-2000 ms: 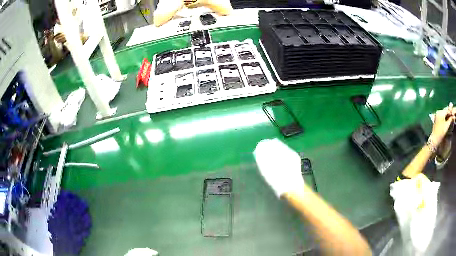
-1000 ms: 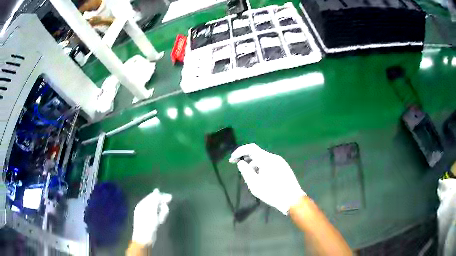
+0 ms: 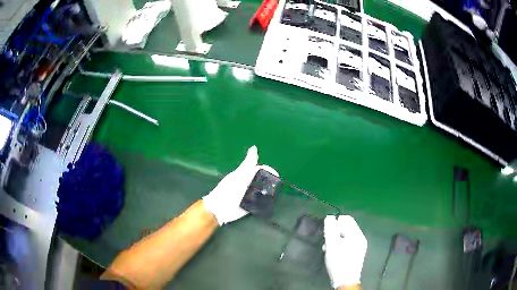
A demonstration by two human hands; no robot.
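My left hand [image 3: 233,195], in a white glove, holds a black phone middle frame [image 3: 261,192] by its solid camera end. My right hand [image 3: 344,246], also gloved, is at the other end of the same frame, fingertips at its thin edge. The frame is raised over the green surface, its open window between my hands. A second middle frame [image 3: 309,227] lies below it, partly hidden by the right hand. Whether a small part is in either hand cannot be told.
More frames lie at right, one nearer [image 3: 405,243] and one farther [image 3: 461,174]. A white blister tray [image 3: 340,96] holds frames at the back, beside a black tray stack [image 3: 465,73] and a red sign [image 3: 264,14]. A blue shaggy bundle [image 3: 90,191] and guide rails [image 3: 164,79] are at left.
The view has swung left and turned. My left hand has moved up from the surface and taken the frame's solid end. My right hand has shifted to the frame's far end.
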